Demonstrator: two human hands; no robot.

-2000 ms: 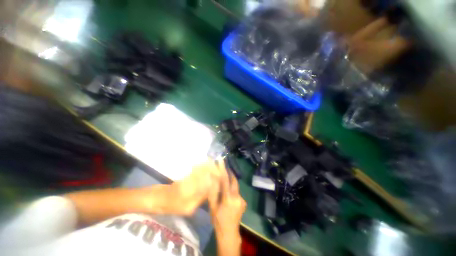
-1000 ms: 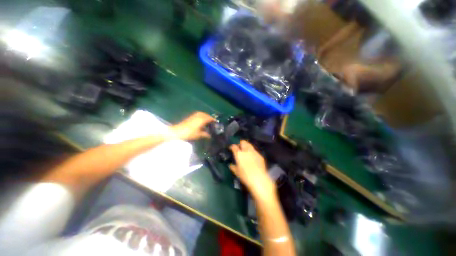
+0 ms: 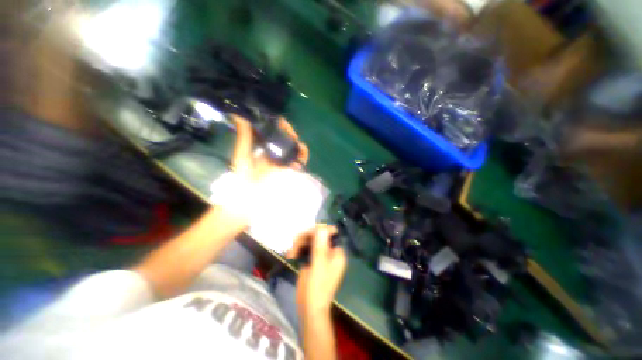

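Note:
My left hand is over the upper edge of the glaring white stack, fingers spread around a black unit with a bright glint on it. Whether this unit is bagged is too blurred to tell. My right hand is at the stack's right side near the bench edge, its fingers closed on a small dark item, which I cannot make out. A heap of black adapters with cords lies right of the stack, some with pale labels.
A blue bin full of shiny bagged units stands behind the heap. Another dark heap lies at upper left, near a white glare. A yellowish divider strip runs at right. A person's dark clothing shows at left; another person's arm is at upper right.
My hands have come away from the adapter heap. My left hand now holds a black unit above the stack; my right hand is nearer the bench edge with a dark item. The view has shifted.

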